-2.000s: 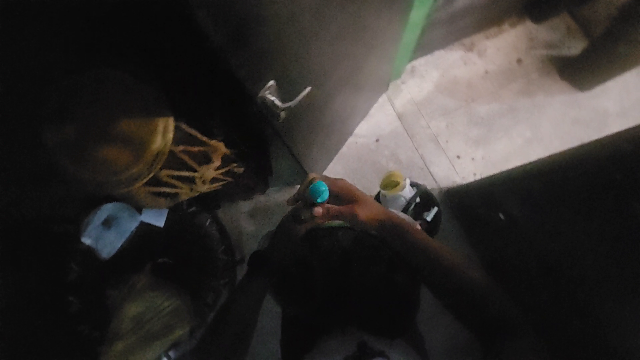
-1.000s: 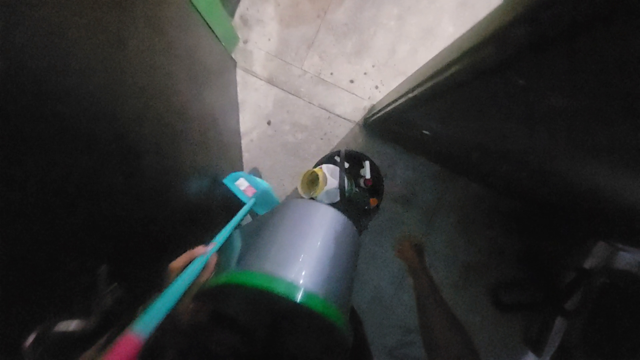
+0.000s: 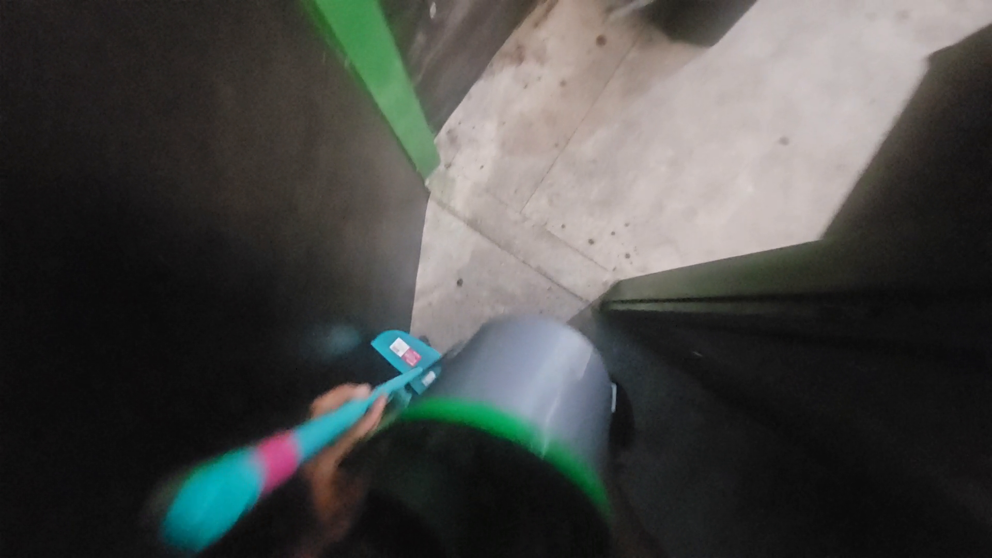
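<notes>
My left hand (image 3: 345, 418) is closed around the teal handle of a long-handled cleaning tool (image 3: 322, 430), with a pink band on the handle. The tool's teal head (image 3: 404, 358), bearing small labels, lies low beside a grey bucket or bin (image 3: 527, 380) with a green rim band. The container's dark inside faces me at the lower middle. My right hand does not show. A dark object (image 3: 622, 415) is partly hidden behind the container's right side.
A dark door or panel with a green edge (image 3: 387, 85) rises at the left. Another dark panel with a greenish edge (image 3: 721, 271) stands at the right. Lit concrete floor (image 3: 659, 155) shows between them, with a dark object (image 3: 697, 15) at the top.
My right hand, seen low at the right a second ago, is out of view. The white bottle-like item with a yellow opening is hidden now. The view has shifted towards the doorway.
</notes>
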